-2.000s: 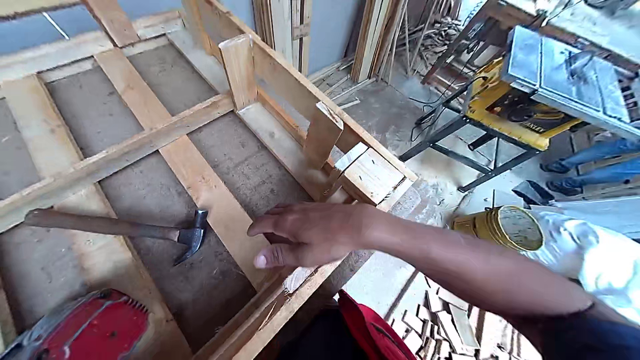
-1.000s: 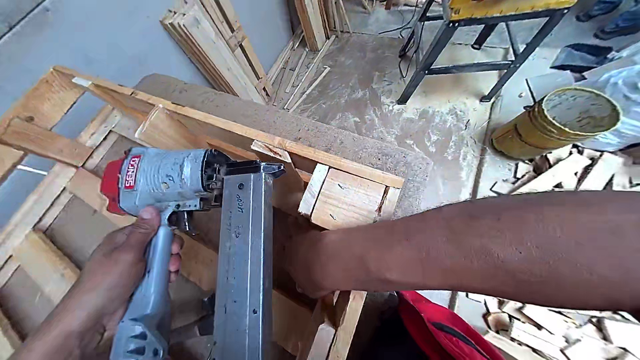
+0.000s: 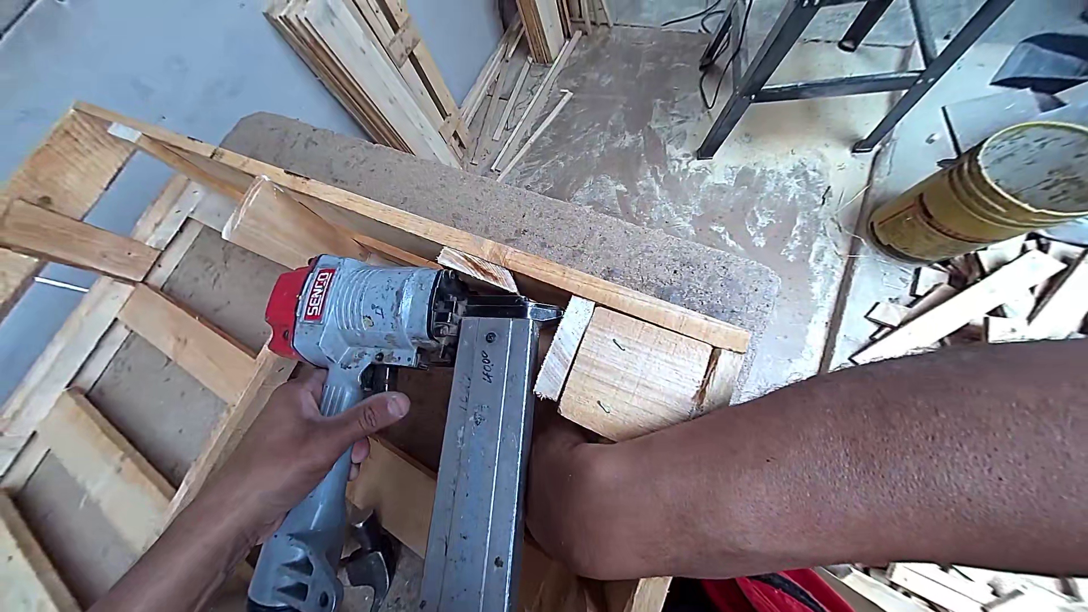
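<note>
My left hand [image 3: 327,433] is wrapped around the handle of a grey and red Senco pneumatic nailer [image 3: 365,314]. The nailer's nose is at the wooden end block [image 3: 637,374], beside its small upright piece [image 3: 565,348]. From the right, my right hand [image 3: 565,493] reaches down inside the wooden frame [image 3: 476,246], below that block; its fingers are hidden by the nailer's magazine and the wood, so what they touch does not show. Two bent staples or nails stick out of the block's face. Under the nailer lies a claw hammer [image 3: 370,561], partly covered.
The wooden frame rests on a worn board tabletop [image 3: 680,263]. Beyond it, planks [image 3: 357,76] lean on the wall. At the right are a black metal stand [image 3: 833,89], a yellow bucket [image 3: 935,204] and a pile of wood offcuts [image 3: 1003,289].
My left hand has come into view with the nailer, which lay at the lower left two seconds ago. My right hand has gone down inside the frame. The view has shifted.
</note>
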